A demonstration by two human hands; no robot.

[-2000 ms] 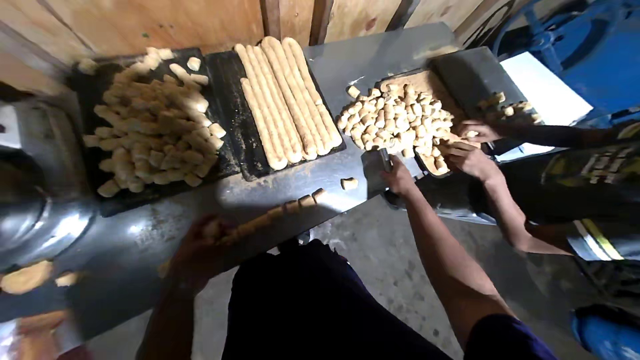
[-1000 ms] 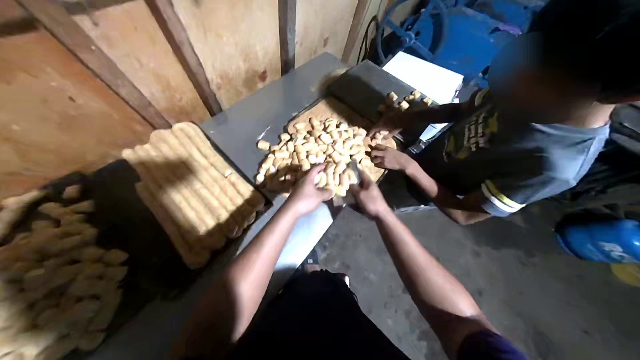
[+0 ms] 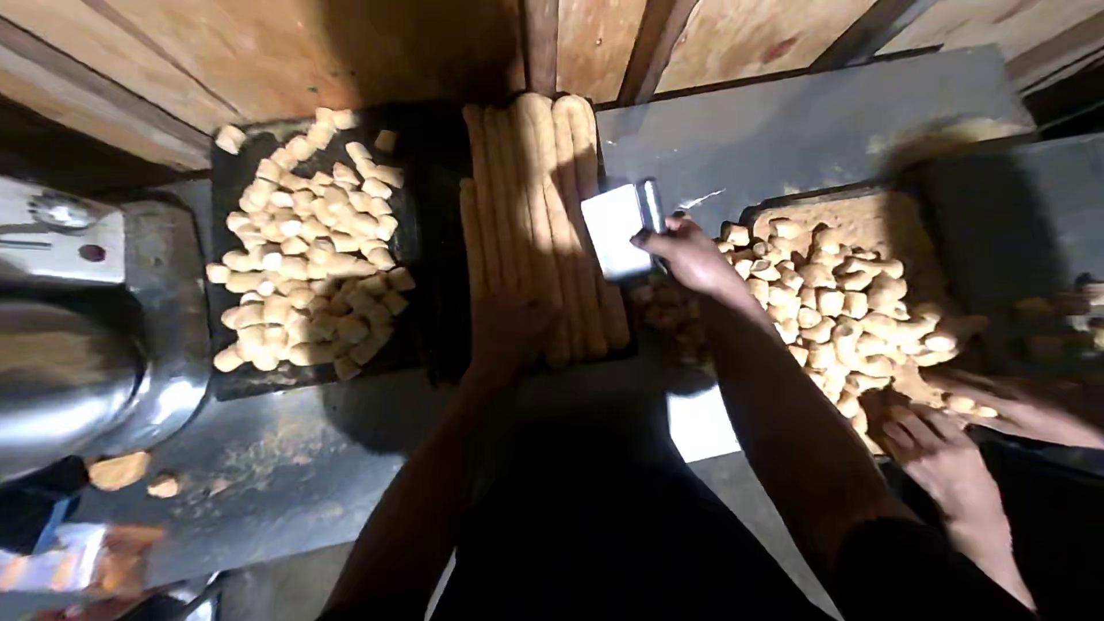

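My right hand [image 3: 688, 254] holds a metal dough scraper [image 3: 619, 231] by its dark handle, with its bright blade over the right edge of the long dough ropes [image 3: 536, 190]. Those ropes lie side by side on a dark baking tray. At their near end rests my left hand [image 3: 511, 332], in shadow; whether it grips a rope I cannot tell. Cut dough pieces [image 3: 310, 233] are heaped on a dark tray to the left. More cut pieces [image 3: 828, 302] lie piled on a floured tray [image 3: 862, 207] to the right.
A co-worker's hands [image 3: 944, 461] are at the near right edge of the right pile. A large metal bowl [image 3: 69, 379] stands at the far left, with dough scraps [image 3: 119, 471] near it. A wooden plank wall [image 3: 414, 52] runs behind the metal table [image 3: 690, 155].
Both my hands have moved left from the cut pile to the dough ropes. The scraper now shows plainly in my right hand. The view has swung left.
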